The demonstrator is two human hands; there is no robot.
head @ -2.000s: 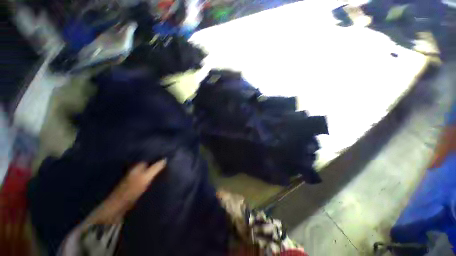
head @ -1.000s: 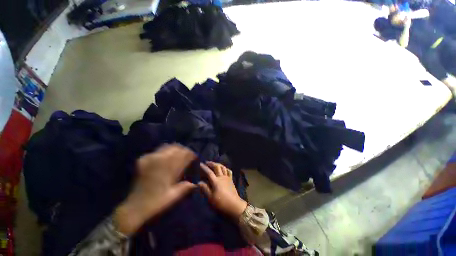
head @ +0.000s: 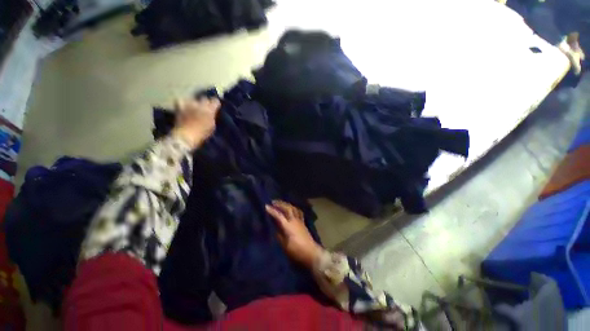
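Note:
A dark navy garment (head: 242,239) lies spread in front of me, from the table's near edge towards its middle. My left hand (head: 197,119) is at its far left part, with the fingers curled on the cloth. My right hand (head: 294,229) lies on its right side, with the fingers slightly apart. A large bundle of dark garments (head: 349,123) with ruffled edges lies just beyond and to the right, touching it. A small pale patch shows on top of the bundle. Another dark heap (head: 55,220) lies at the left, partly behind my left sleeve.
The pale table (head: 97,97) runs away from me. Another dark bundle (head: 200,19) lies at its far side. A blue bin (head: 537,252) and a grey chair (head: 537,300) stand at the lower right. A person's hand (head: 572,50) shows at the far right. Red material (head: 10,258) is at the left edge.
My left hand has moved away from my right hand, forward and left to the garment's far part. The garment in front now lies more stretched out. My right hand stays on its right side.

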